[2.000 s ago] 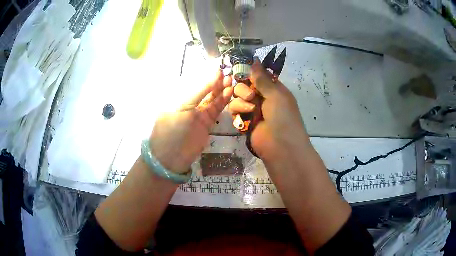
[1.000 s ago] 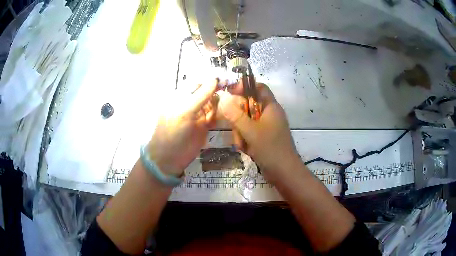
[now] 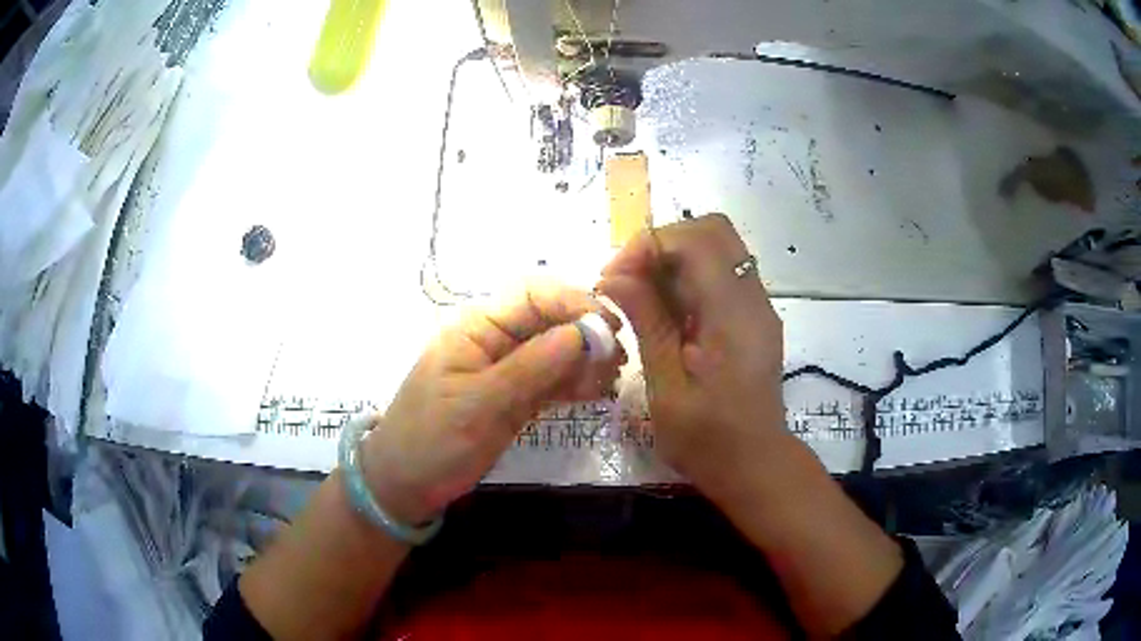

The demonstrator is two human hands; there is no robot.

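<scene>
My left hand (image 3: pixel 482 388) pinches a small white round piece (image 3: pixel 597 336) between thumb and fingers, above the table's front part. My right hand (image 3: pixel 701 338) is just right of it, its fingertips close together near the piece. A dark slim shape shows along the right fingers, perhaps the closed snips; their orange grips are not visible. Whether the right fingertips hold a thread is too small to tell. The needle and presser foot area (image 3: pixel 551 135) lies beyond both hands, apart from them, with fine threads above it.
A tan strip (image 3: pixel 628 200) lies on the machine bed beyond my right hand. A yellow-green handle (image 3: pixel 344 48) is at the upper left. White fabric (image 3: pixel 63 213) lies at the left. A black cord (image 3: pixel 932 366) runs to the grey parts tray (image 3: pixel 1061 426) at the right.
Both hands have moved back from the needle area toward the table's front edge. The white piece and the tan strip now show. The snips' orange grips no longer show.
</scene>
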